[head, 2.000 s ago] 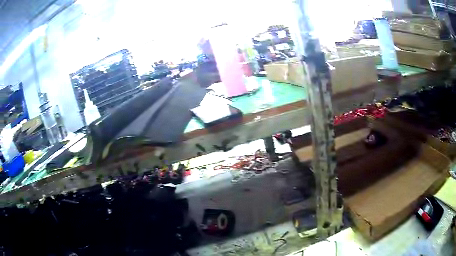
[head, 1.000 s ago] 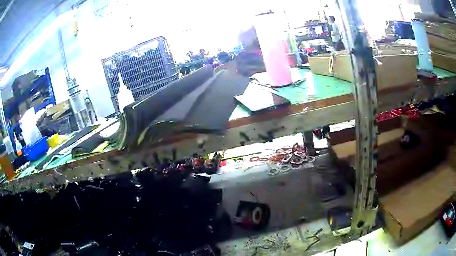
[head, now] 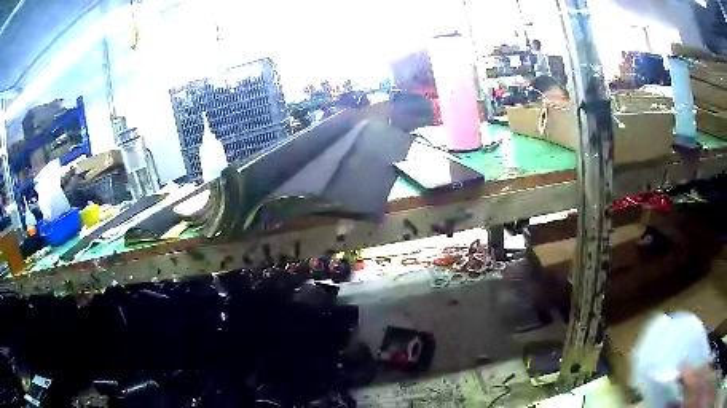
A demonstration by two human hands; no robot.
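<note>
My right hand (head: 695, 386) is blurred and cut off by the bottom edge at the lower right. A white, rounded shape, a glove or a crinkled bag, covers much of it, and some fingers show beside it. I cannot tell whether it holds anything. My left hand is out of the picture. A black unit (head: 405, 349) with a pale ring and a red part lies on the bench below the shelf. Many black housings (head: 183, 343) are heaped to its left.
A worn metal upright (head: 591, 199) stands before an open cardboard box (head: 550, 253) at the right. Above, the shelf edge (head: 319, 239) carries dark curled sheets (head: 343, 171), a pink cylinder (head: 457, 96) and a white bottle (head: 211, 151). Tangled wires (head: 466, 261) lie at the bench's back.
The view has swung left, so the shelf and bench sit further right in the picture. The blurred hand and white shape have come in at the lower right. The black unit there is no longer visible.
</note>
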